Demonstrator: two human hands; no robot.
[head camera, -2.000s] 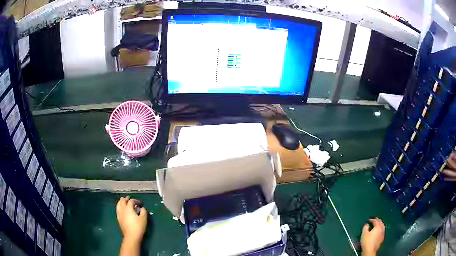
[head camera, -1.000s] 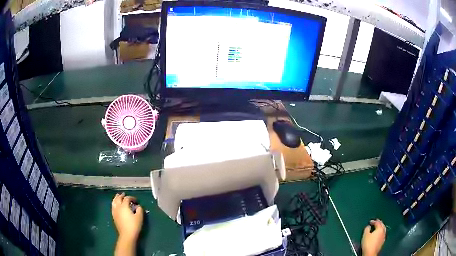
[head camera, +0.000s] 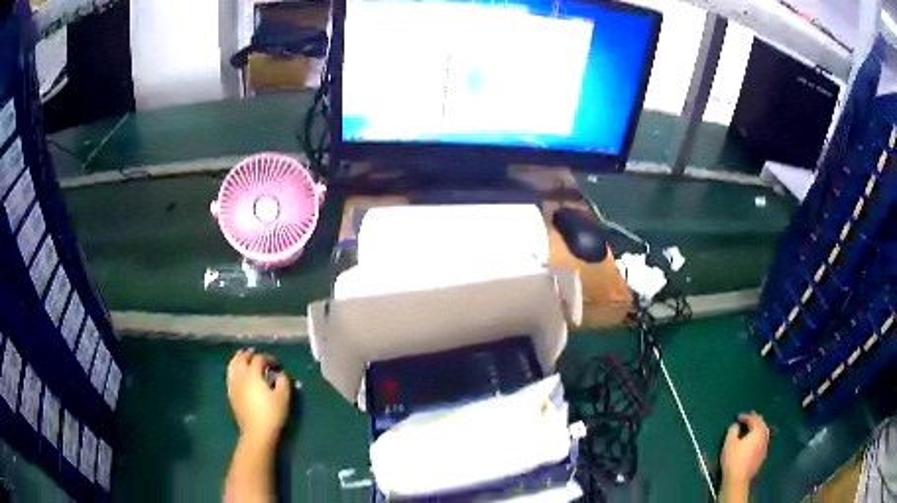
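An open retail box stands in front of me, its pale inner flap (head camera: 448, 319) raised. A dark blue box face (head camera: 452, 378) shows in it, with a whitish soft bag (head camera: 467, 442) lying across its front. My left hand (head camera: 258, 393) rests on the green bench left of the box, fingers curled, with a small dark spot between them. My right hand (head camera: 745, 447) is low at the right, small and curled, also with a dark spot at the fingers. Whether either hand holds something is not clear. Neither hand touches the box.
A monitor (head camera: 492, 83) and black mouse (head camera: 580, 234) are behind the box. A pink fan (head camera: 268, 209) stands at the left. Tangled black cables (head camera: 615, 413) and a white lead (head camera: 684, 413) lie between the box and my right hand. Blue stacked boxes (head camera: 49, 265) flank both sides, including the right (head camera: 831, 265).
The view has tilted down, so the monitor and fan sit higher in the picture. Both hands stay in nearly the same places. Another person's hand at the right edge is out of view.
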